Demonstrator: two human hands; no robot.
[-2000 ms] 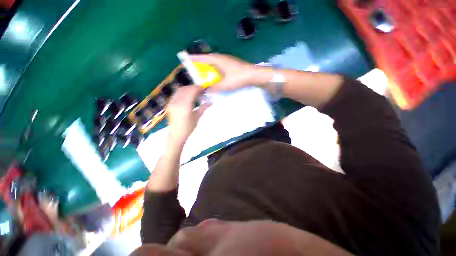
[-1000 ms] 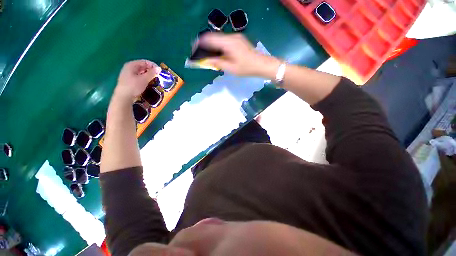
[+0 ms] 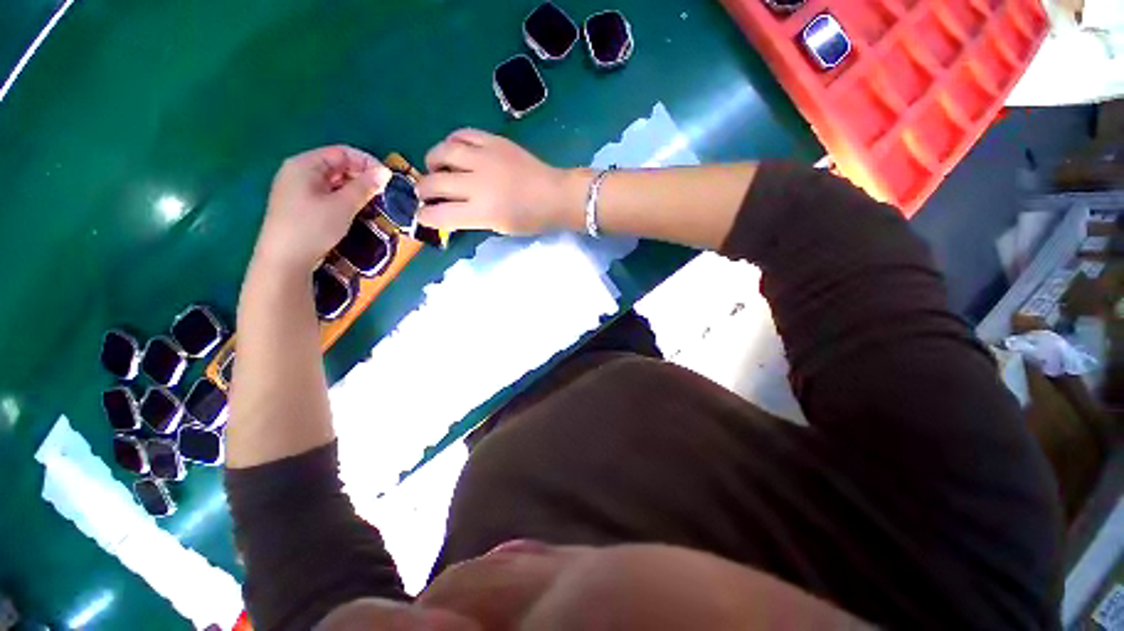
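Observation:
An orange-tan jig bar [image 3: 392, 274] lies diagonally on the green bench with dark smartwatch bodies [image 3: 367, 247] in a row. My left hand [image 3: 314, 207] is at its upper end, thumb and finger together at the edge of the end watch [image 3: 401, 201]; I cannot tell whether they pinch a film. My right hand [image 3: 493, 185] is on the other side of that watch, palm down. It is closed on the scraper, mostly hidden, with a dark and yellow edge [image 3: 440, 234] showing below the fingers. My left forearm covers part of the jig.
Several loose watches [image 3: 163, 360] lie left of the jig, and three more [image 3: 520, 85] at the top. White sheets [image 3: 493, 296] lie between the jig and my body, with a separate white strip [image 3: 130, 518] lower left. A red-orange gridded tray [image 3: 906, 117] holds watches at upper right.
My right hand has moved left and down with the scraper, from beside the jig to the end watch. My left hand stays near that watch. The purple-blue sheen on it now looks dark blue-grey.

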